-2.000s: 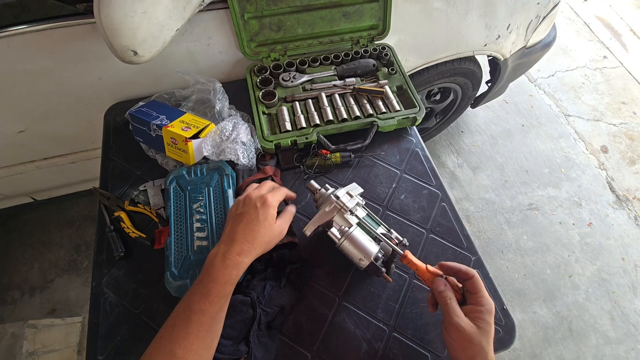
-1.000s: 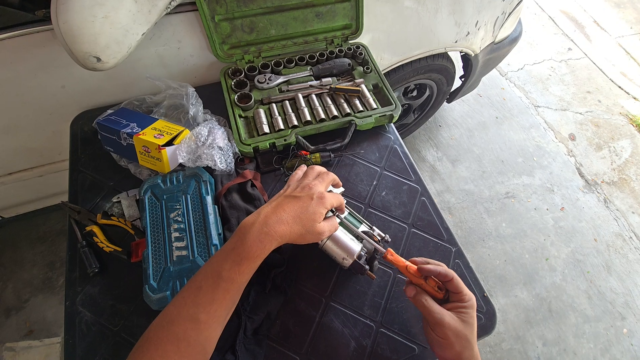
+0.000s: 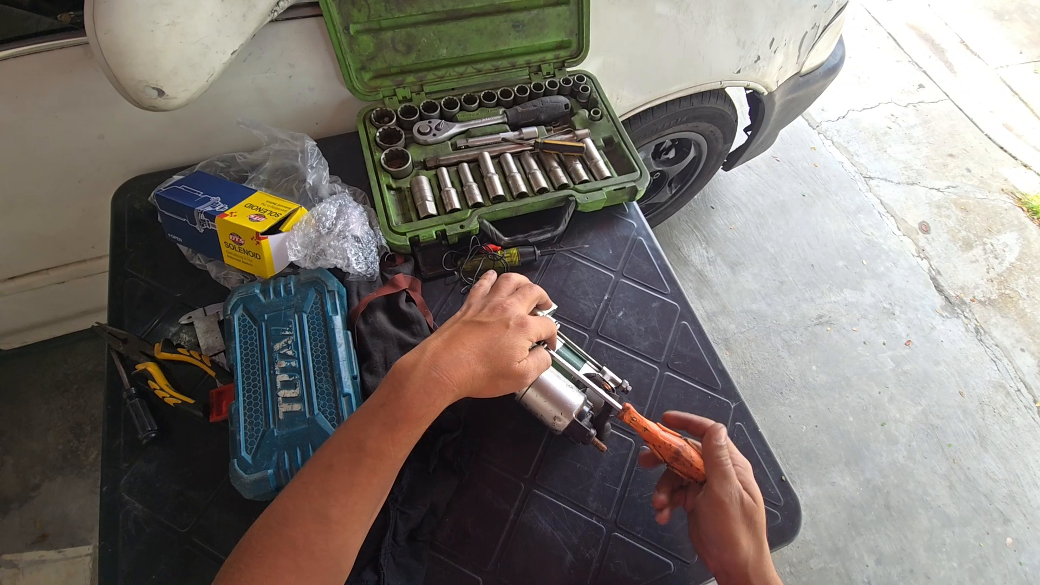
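A silver starter motor lies on the black table, its far end covered by my left hand, which is closed over it from above. My right hand is around the orange handle of a screwdriver, with the fingers loosely curled and partly behind the handle. The screwdriver's shank runs along the motor's side toward my left hand; its tip is hidden. A dark cloth lies beneath and beside my left forearm. Just beyond my left hand is a yellow-green test screwdriver with a thin wire.
A green socket set case stands open at the back. Left are a blue plastic case, a blue and yellow solenoid box, bubble wrap, pliers and a black-handled screwdriver. A white car stands behind the black table.
My left hand has moved from the cloth beside the blue case onto the starter motor. My right hand stays at the screwdriver's orange handle, its fingers now looser.
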